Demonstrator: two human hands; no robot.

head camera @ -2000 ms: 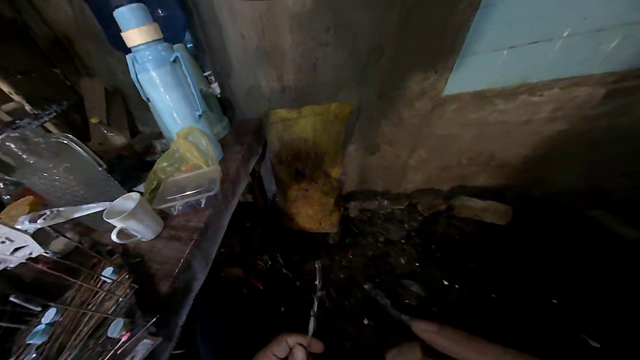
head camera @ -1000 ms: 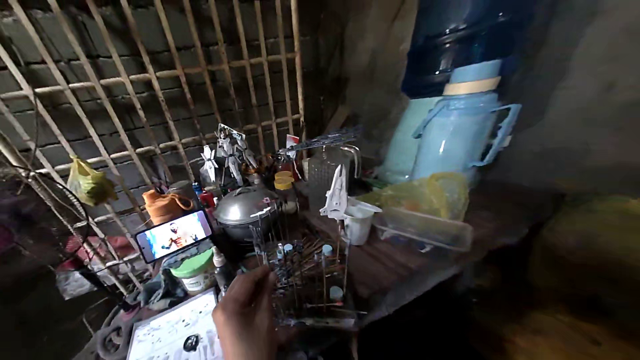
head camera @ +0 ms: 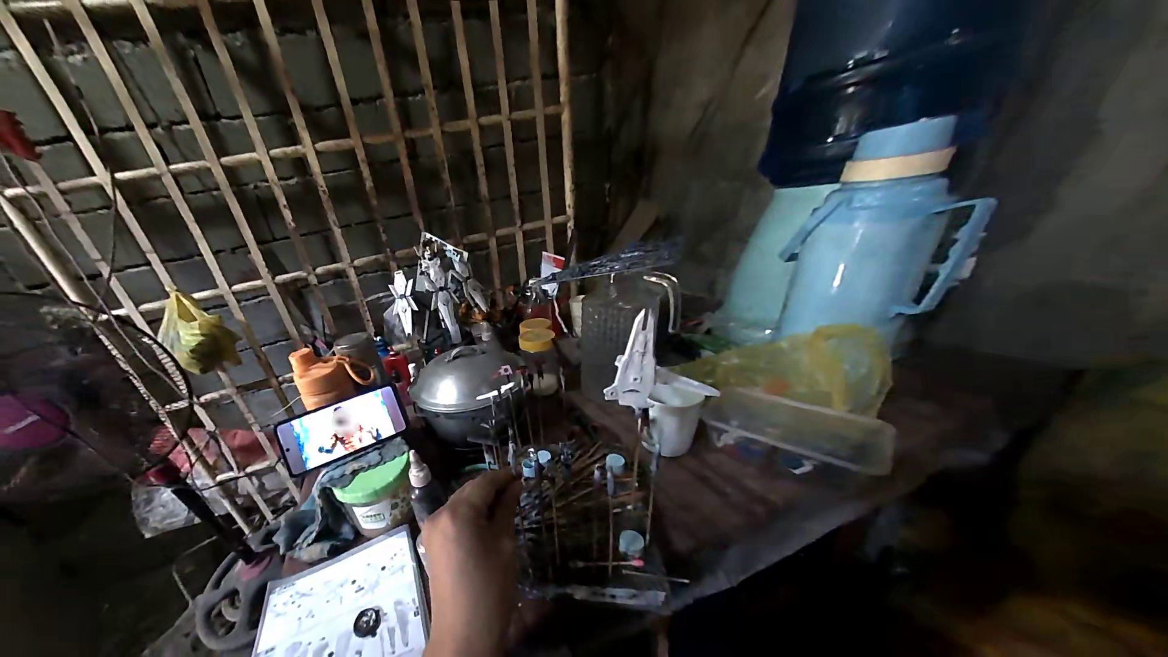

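My left hand point(head camera: 474, 547) reaches up from the bottom centre, thumb and fingers drawn together at the left edge of a cluster of thin sticks point(head camera: 584, 493). Its fingertips are partly hidden, so whether a stick is between them cannot be told. Small light-blue round pieces point(head camera: 630, 544) are among the sticks. A white model-kit part point(head camera: 634, 370) stands raised on a stick, in front of a white mug point(head camera: 677, 420). Left of my hand are a dark dropper bottle point(head camera: 424, 493) and a printed sheet point(head camera: 347, 602) with a small black round item point(head camera: 367, 622) on it. My right hand is out of view.
A phone point(head camera: 342, 429) leans behind a green-lidded tub point(head camera: 374, 493). Behind stand a lidded metal pot point(head camera: 467, 392), white model figures point(head camera: 443, 292) and a textured pitcher point(head camera: 611, 328). A clear plastic container point(head camera: 803, 431) and a blue thermos jug point(head camera: 862, 246) are right. The table edge point(head camera: 785, 547) drops into darkness.
The view has swung left from the dark floor to the table. Two seconds ago both hands were low in view, the left with a thin stick; now only my left hand shows, by the stick cluster.
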